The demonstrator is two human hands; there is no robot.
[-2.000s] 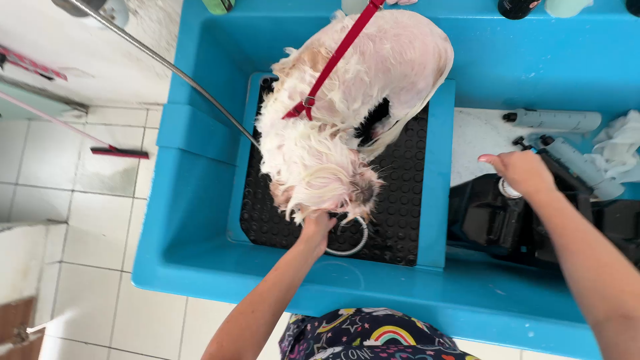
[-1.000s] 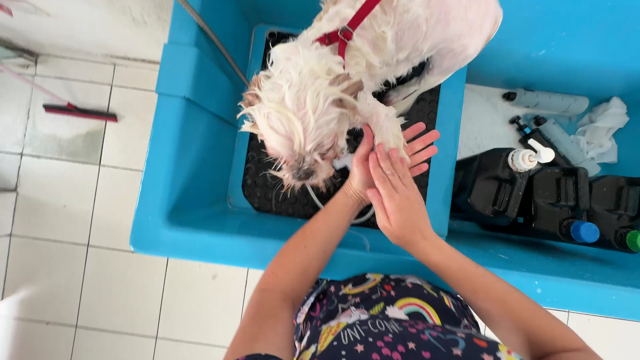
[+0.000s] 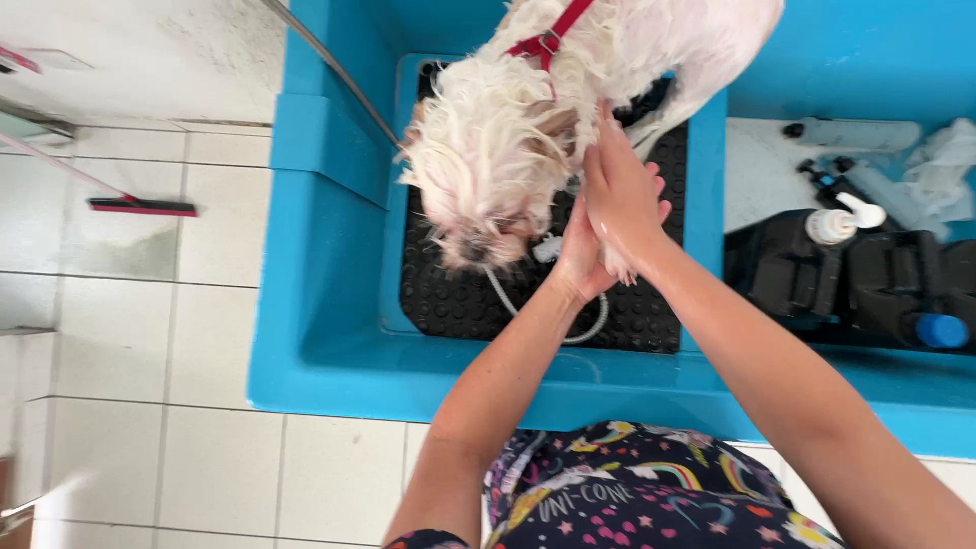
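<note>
A wet white dog (image 3: 496, 145) in a red harness (image 3: 547, 42) stands on a black rubber mat (image 3: 457, 305) inside a blue tub. One of its front legs lies between my two palms, with the paw (image 3: 619, 267) poking out below. My left hand (image 3: 583, 248) is underneath, its fingertips showing past the other hand. Over the leg lies my right hand (image 3: 621, 187), fingers pointing toward the dog's chest. A white shower head (image 3: 547, 248) with a hose (image 3: 598, 324) rests on the mat by my left wrist.
Black jugs, one with a white pump (image 3: 839, 219) and one with a blue cap (image 3: 942, 330), fill the right compartment beside clear bottles (image 3: 862, 134) and a crumpled white cloth (image 3: 942, 168). A metal cable (image 3: 335, 69) crosses the tub's left wall. A squeegee (image 3: 142, 206) lies on floor tiles.
My right hand left the jug pump and came over to my left hand at the dog's front leg. My left hand moved off the muzzle. Both palms now enclose the leg.
</note>
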